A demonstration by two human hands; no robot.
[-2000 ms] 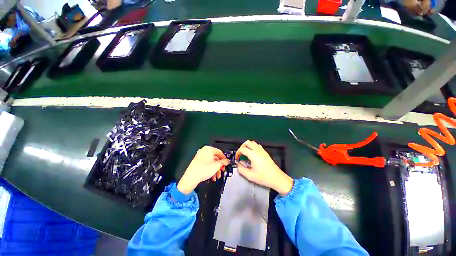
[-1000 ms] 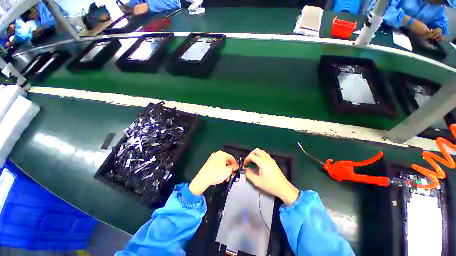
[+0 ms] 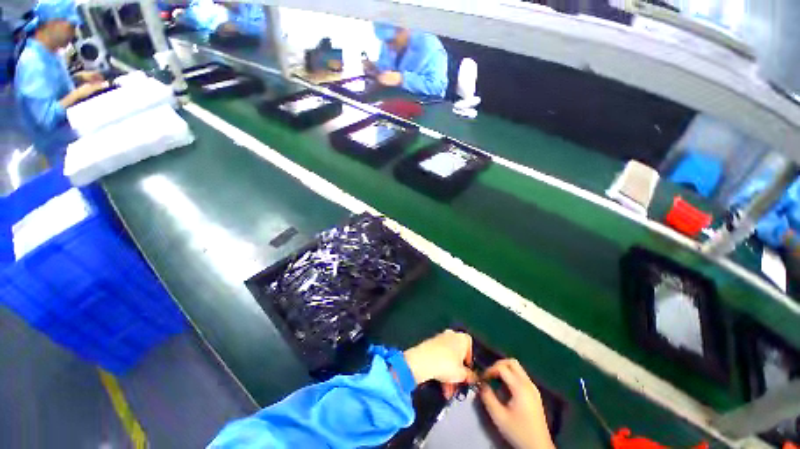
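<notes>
An opened tablet (image 3: pixel 458 427) lies in a black foam tray (image 3: pixel 554 409) at the bottom centre, its lower part cut off by the picture's edge. My left hand (image 3: pixel 441 359) is at the tablet's top end, fingers bent down and pinched together. My right hand (image 3: pixel 516 405) is close beside it, thumb and fingertips meeting at the same spot. A small dark part (image 3: pixel 475 380) shows between the fingertips; which hand holds it is unclear. The parts tray (image 3: pixel 338 279), heaped with black and silver strips, is left of my hands.
The air blow gun (image 3: pixel 645 441) is cut off at the bottom right. A small black block (image 3: pixel 283 237) lies beyond the parts tray. Blue bins (image 3: pixel 96 294) and white foam packs (image 3: pixel 132 145) are at the left. Foam trays with tablets (image 3: pixel 443 167) are on the conveyor. People in blue work beyond.
The view has swung left and up, so the scene sits lower and to the right. The hands stay at the tablet's top end. More bins, foam packs and people show.
</notes>
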